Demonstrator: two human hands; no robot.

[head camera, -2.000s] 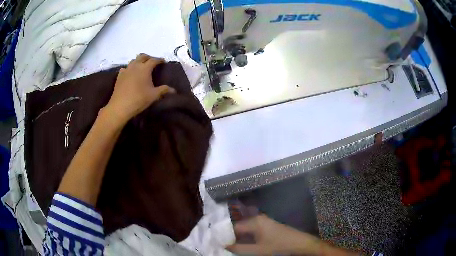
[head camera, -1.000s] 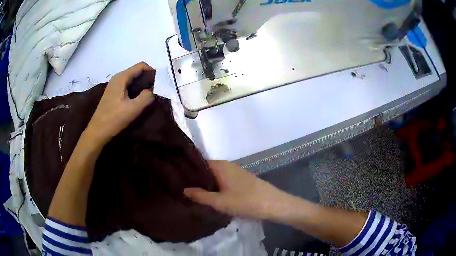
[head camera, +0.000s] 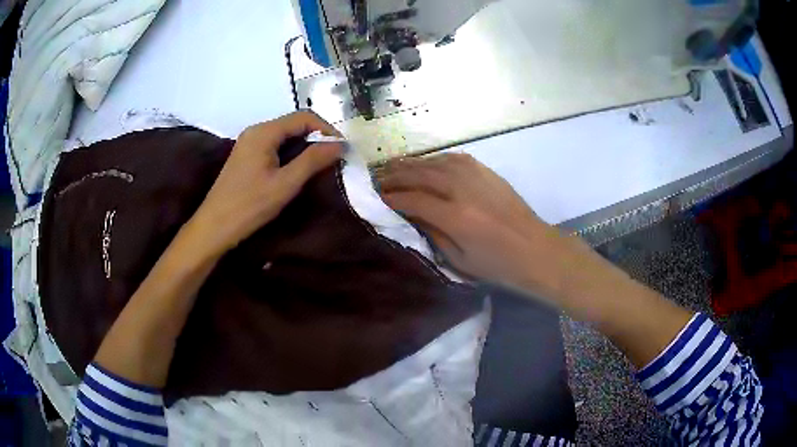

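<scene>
The dark brown shell fabric (head camera: 288,306) lies spread in front of me, with a curved stitched line and a short pale line at its left. White quilted padding (head camera: 419,367) shows below it. A narrow white fabric edge (head camera: 376,208) runs along the panel's right side. My left hand (head camera: 262,179) pinches the top of this edge between thumb and fingers, just left of the machine bed. My right hand (head camera: 472,218) lies beside the white edge with its fingers bent; its fingertips are partly hidden, so its grip is unclear. The presser foot (head camera: 363,96) is above the hands, with no cloth under it.
The sewing machine (head camera: 524,61) stands at the top, on a white table (head camera: 612,166) with a grey edge. More quilted padding (head camera: 61,70) is piled at the upper left. A red object (head camera: 751,253) is at the right, beside the speckled floor (head camera: 612,349).
My left hand has moved right and now pinches the white edge. My right hand came up from below to the panel's right side. The dark panel is spread flatter, with its white edge exposed.
</scene>
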